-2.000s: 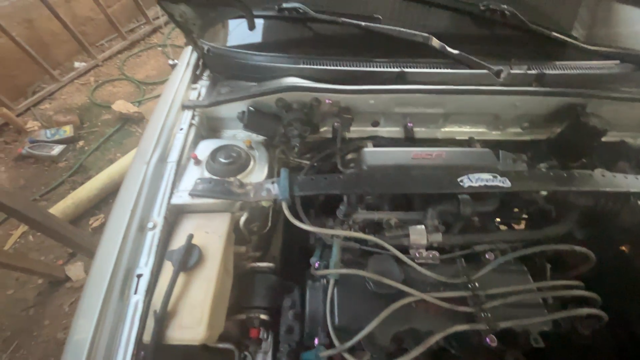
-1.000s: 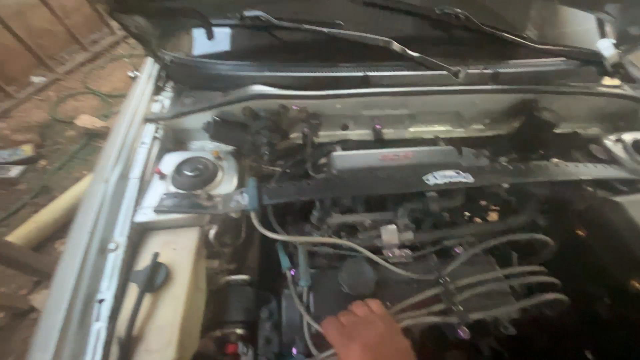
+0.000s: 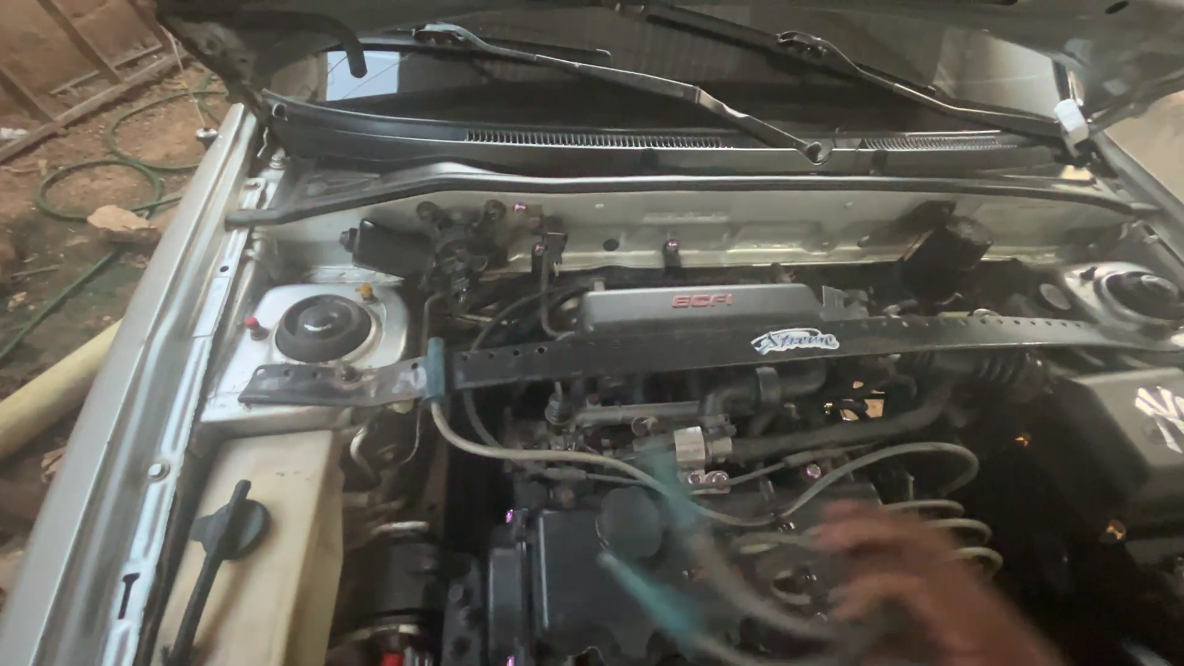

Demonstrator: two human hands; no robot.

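My right hand (image 3: 911, 573), blurred, reaches in from the lower right over the engine. It appears closed around grey spark plug leads, though its grip is partly hidden. Two blurred teal boots, one upper (image 3: 675, 495) and one lower (image 3: 647, 592), are on leads running towards this hand, over the black engine cover (image 3: 578, 573). Another lead (image 3: 518, 453) ends in a teal boot (image 3: 435, 368) resting against the black strut bar (image 3: 601, 359). More looped leads (image 3: 953, 527) lie right of centre, behind my hand. My left hand is out of view.
A whitish plastic reservoir with a black cap (image 3: 231, 527) stands at lower left beside the silver fender (image 3: 139, 370). Strut towers (image 3: 324, 328) flank the bay. Behind the bar is a silver plenum (image 3: 694, 305). The raised hood (image 3: 277, 37) and wiper arms (image 3: 629, 83) are above.
My right hand has come into view and moved right. The two teal-booted leads at the engine cover have shifted from where they lay, and now blur with motion.
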